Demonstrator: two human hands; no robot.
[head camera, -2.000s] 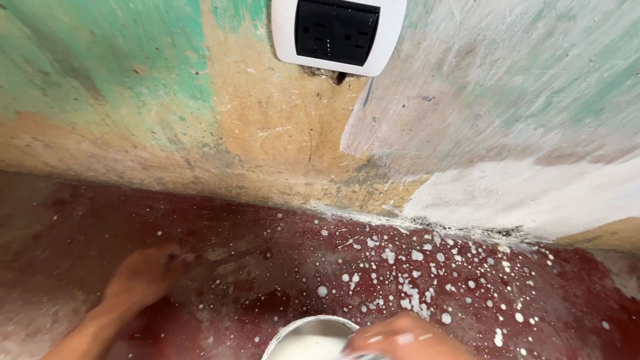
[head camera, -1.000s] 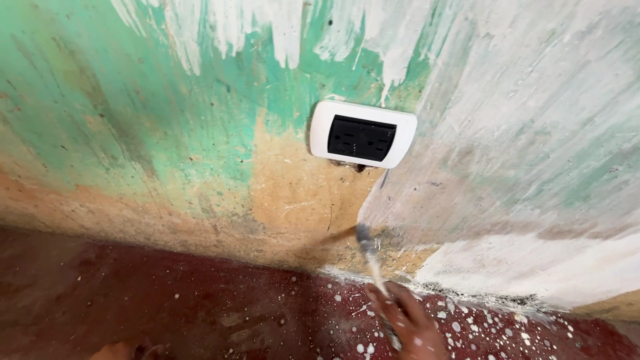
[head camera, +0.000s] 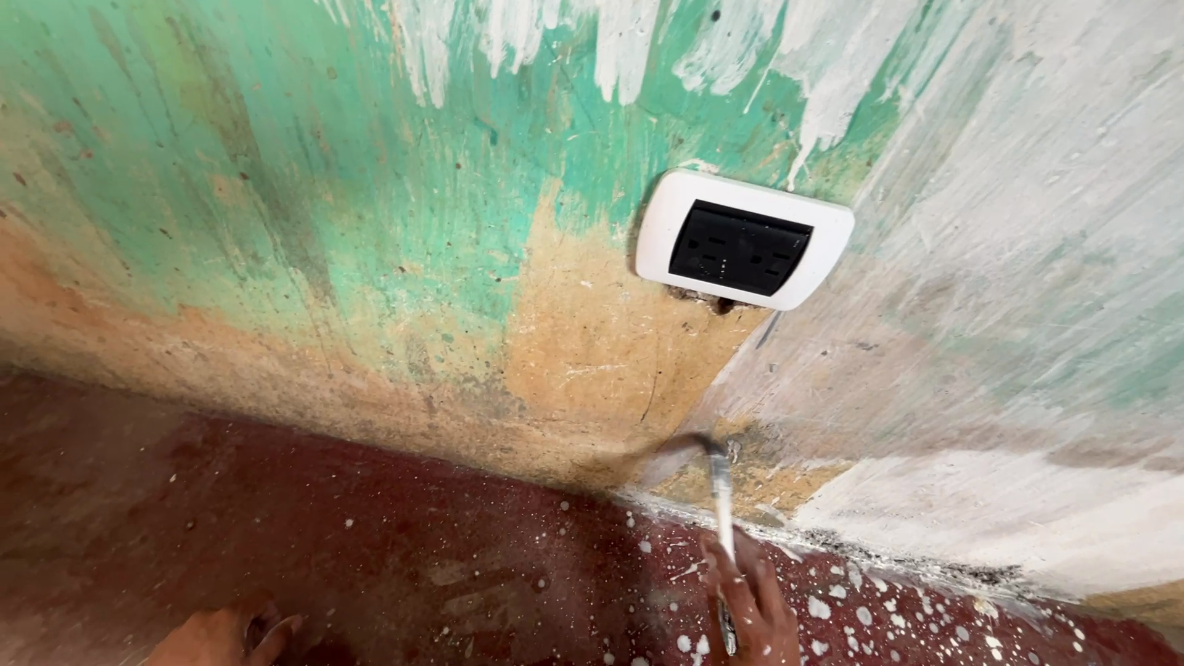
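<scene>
My right hand (head camera: 754, 601), low and right of centre, grips the handle of a paintbrush (head camera: 722, 504). The brush points up, its bristles against the bare tan patch low on the wall (head camera: 601, 361), just above the floor edge. Wet-looking streaks lie beside the bristle tip. At the bottom left is my left hand (head camera: 227, 638), partly cut off by the frame, fingers curled over the floor; nothing shows in it. Above the brush sits a black electrical outlet (head camera: 740, 248) in a white cover plate (head camera: 655, 231).
Dark red floor (head camera: 370, 546) meets the wall along a slanting edge, with white paint spatters (head camera: 819, 608) at the right. Green paint covers the upper left wall, with white strokes above the outlet and whitish paint on the right. A small hole (head camera: 723, 305) shows under the cover plate.
Two seconds ago my right hand was at a container of white paint at the bottom; it now has the brush at the wall. The container has left the view, which has shifted.
</scene>
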